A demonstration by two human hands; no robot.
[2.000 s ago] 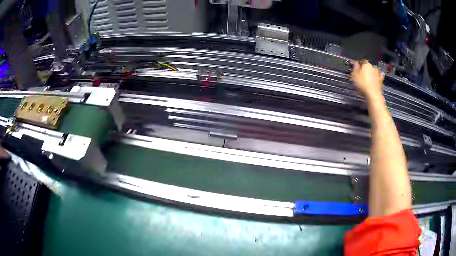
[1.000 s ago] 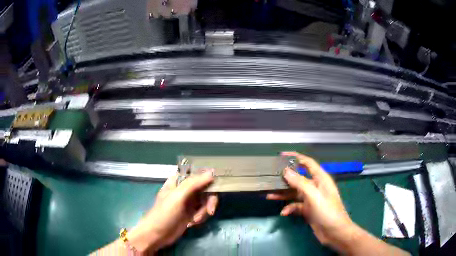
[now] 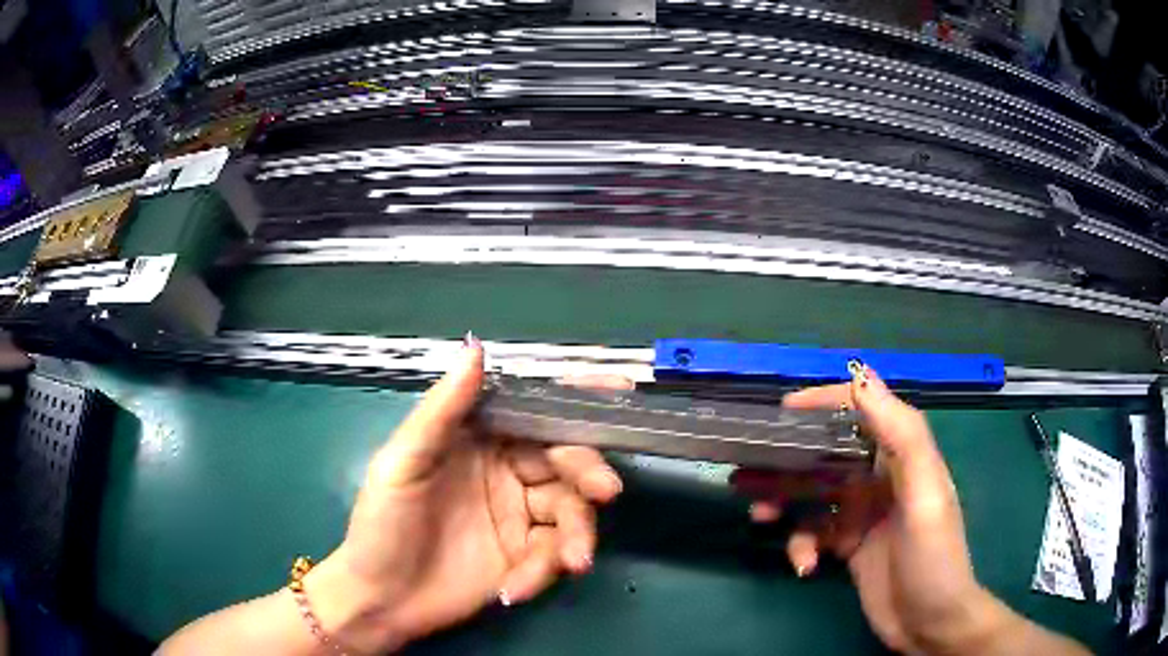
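Note:
A flat grey-brown carrier fixture (image 3: 666,428) is held above the green bench top, its narrow side turned toward me and its right end slightly lower. My left hand (image 3: 474,500) holds its left end, thumb on top and the other fingers curled below. My right hand (image 3: 890,500) holds its right end between thumb and fingers. Both hands are bare. The fixture's far face is hidden, and its surface is slightly blurred.
A blue bar (image 3: 820,364) lies along the front rail, behind the fixture. A green conveyor belt (image 3: 538,301) runs beyond it. A brass-coloured fixture (image 3: 85,231) is at left, above a black perforated tray (image 3: 51,449). A pen (image 3: 1066,513) lies on white paper (image 3: 1099,493) at right.
My right hand came back from the far rails, and both hands took hold of the fixture. Since then the fixture has tilted from its broad face to its narrow side. The view has shifted.

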